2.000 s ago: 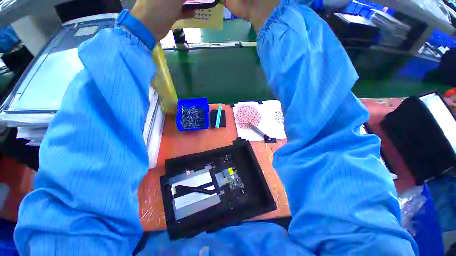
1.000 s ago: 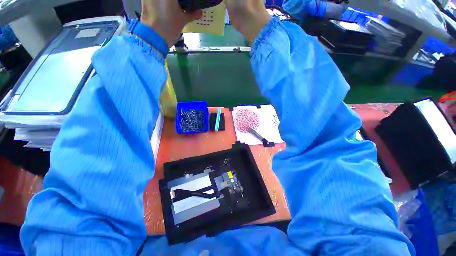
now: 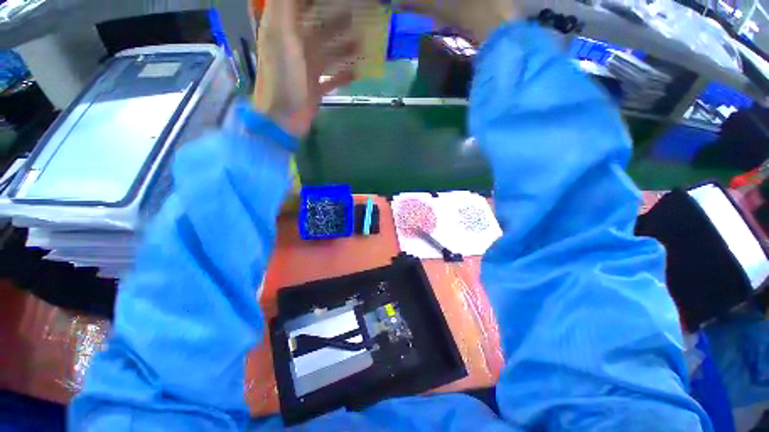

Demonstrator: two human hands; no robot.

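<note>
My left hand (image 3: 314,63) is raised at the top of the picture, blurred, with fingers spread over a yellowish sheet. I cannot tell whether it holds anything. My right hand (image 3: 472,15) is at the top edge, blurred and partly cut off. The opened tablet unit (image 3: 333,342) lies in its black tray (image 3: 434,325) near my body, with silver-white battery, black flex cable and green board showing. Neither hand touches it. The yellowish sheet (image 3: 371,42) hangs behind my left hand.
Beyond the tray are a blue parts bin (image 3: 326,213), a turquoise tool (image 3: 368,216) and white dot cards (image 3: 447,224) with a dark stick. Left is a cover stack (image 3: 101,135); right, black foam (image 3: 687,245). Behind runs the green belt (image 3: 388,148).
My hands have moved apart; the right moved right, the left lowered slightly. The dark object held at the top edge no longer shows. The dot cards are less covered by my right sleeve.
</note>
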